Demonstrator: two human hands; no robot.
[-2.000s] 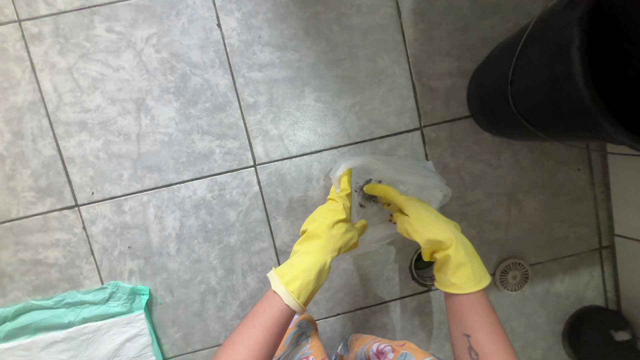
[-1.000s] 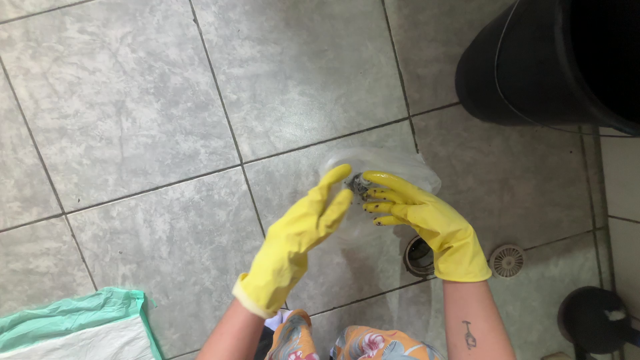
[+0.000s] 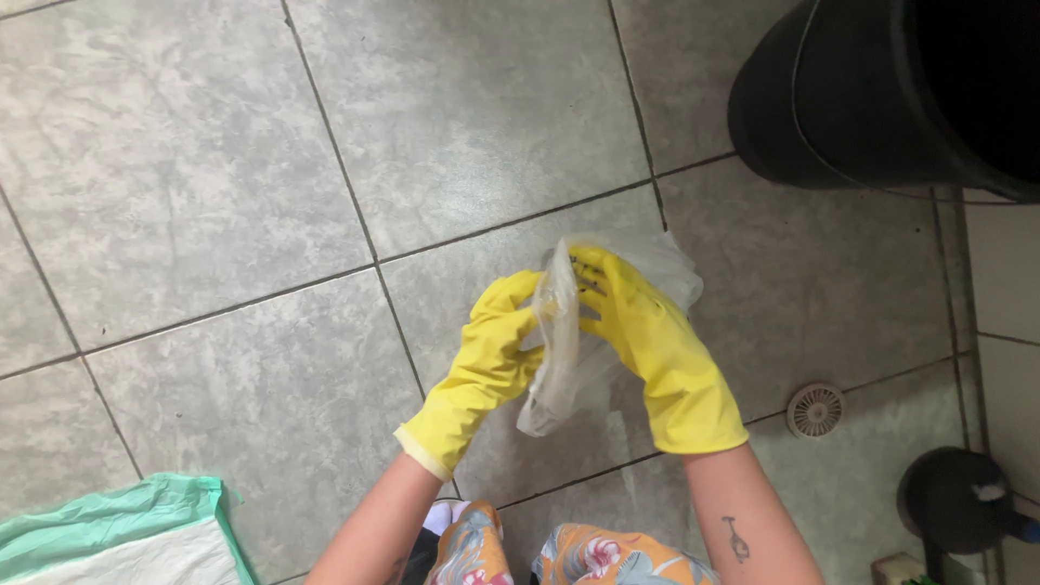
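Observation:
A thin translucent plastic bag (image 3: 556, 349) hangs between my two hands, which both wear yellow rubber gloves. My left hand (image 3: 504, 341) grips the bag's left edge with curled fingers. On the other side, my right hand (image 3: 642, 325) is at the bag's opening, fingers spread and bent, with dark bits stuck to the glove's fingertips. More of the bag spreads out behind the right hand. Whether the right fingers hold anything inside the bag cannot be seen.
A large black bucket (image 3: 837, 106) with a wire handle stands at upper right. A round drain cover (image 3: 816, 411) lies on the tiled floor, near a black round object (image 3: 955, 500). A white and green pad (image 3: 138, 536) lies at lower left.
Earlier the bag lay spread beneath both hands, with dark debris at the fingertips; now its edge is raised between them. The open drain hole seen before is now hidden.

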